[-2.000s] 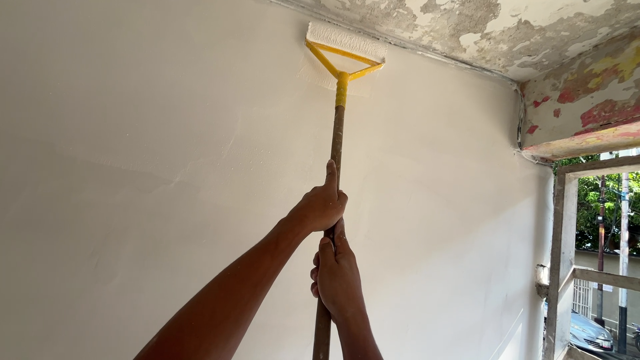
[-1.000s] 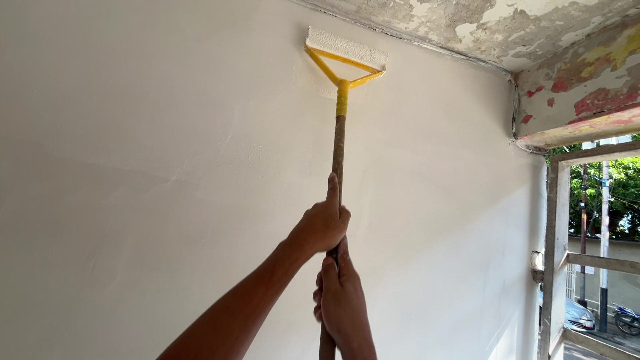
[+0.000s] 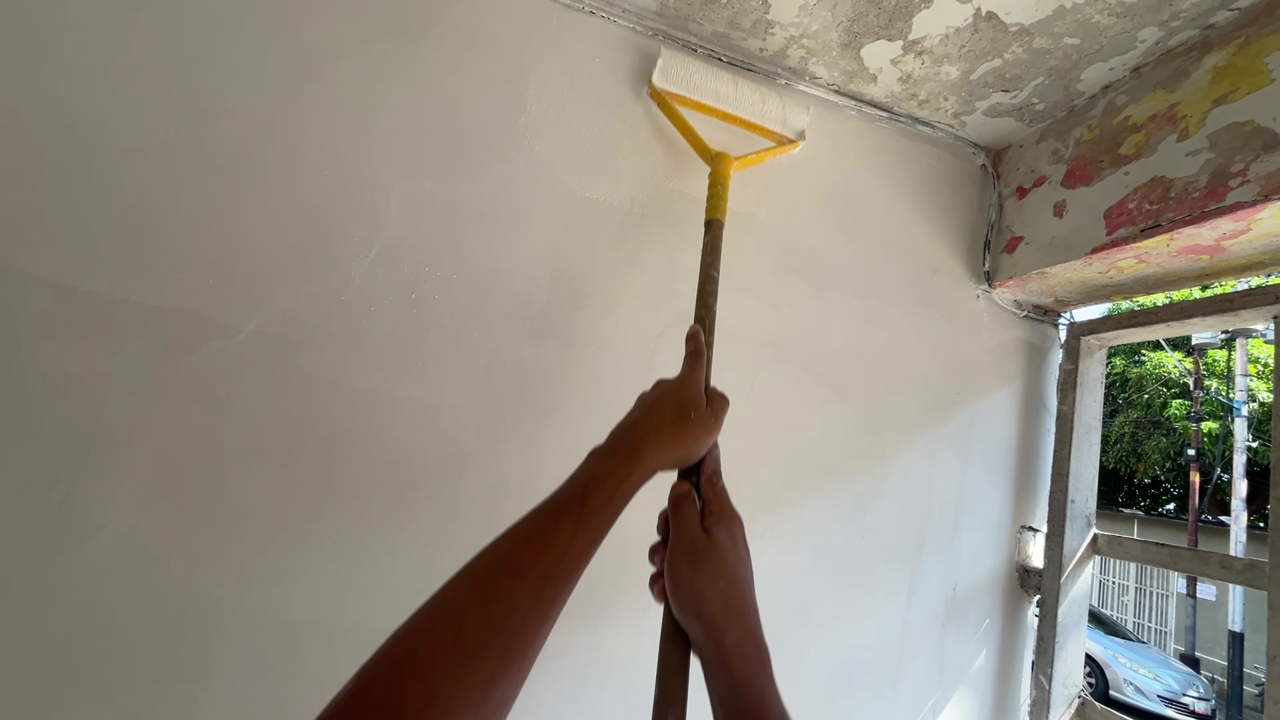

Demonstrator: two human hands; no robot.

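My left hand (image 3: 680, 410) grips the brown pole (image 3: 708, 270) of a paint roller, its index finger laid up along the pole. Just below it, my right hand (image 3: 703, 555) is closed round the same pole. At the top, a yellow roller frame (image 3: 720, 155) carries a white roller cover (image 3: 732, 92), which lies against the off-white wall (image 3: 450, 330) a little below the ceiling edge. Faint wet-looking texture marks show on the wall to the left of the roller. The lower end of the pole runs out of view.
Overhead is a ceiling (image 3: 900, 45) with peeling paint. A beam (image 3: 1130, 190) with patchy red and yellow paint crosses at the upper right. A cable (image 3: 990, 220) runs down the wall corner. Below the beam stands a window frame (image 3: 1065, 480); a parked car (image 3: 1140, 665) shows outside.
The view has shifted slightly. Both hands keep their hold on the pole, and the roller stays high on the wall near the ceiling edge.
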